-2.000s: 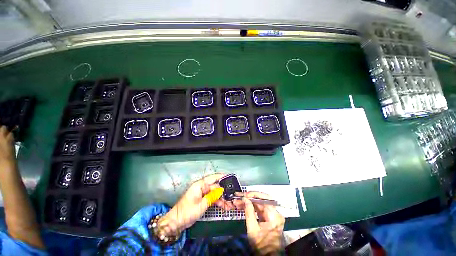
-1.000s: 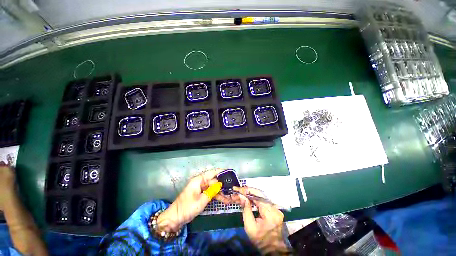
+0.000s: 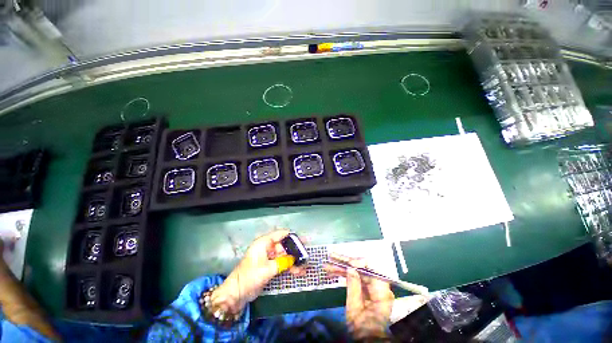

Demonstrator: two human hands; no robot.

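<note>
My left hand [image 3: 258, 268], with a yellow finger cot [image 3: 285, 262] on one fingertip, holds a black watch housing [image 3: 295, 248], tilted, above the bench. My right hand [image 3: 368, 295] holds thin tweezers [image 3: 379, 274], whose tip is just right of the housing and apart from it, over a white sheet with a dense grid of small dark marks [image 3: 315, 262]. A black foam tray [image 3: 268, 191] lies crosswise ahead, housings in its pockets except one in the back row. The back-left housing [image 3: 186, 146] sits askew.
Another foam tray [image 3: 152, 251] with housings lies lengthwise at left. Small dark parts [image 3: 411, 175] lie on white paper [image 3: 463, 201] at right. Clear blister trays [image 3: 537, 87] stand back right. A crumpled clear bag [image 3: 453, 308] is at lower right. Another person's arm [image 3: 20, 305] is at far left.
My right hand and the tweezers have moved right, away from the housing. The housing has been tilted in my left hand, and more of the gridded sheet shows.
</note>
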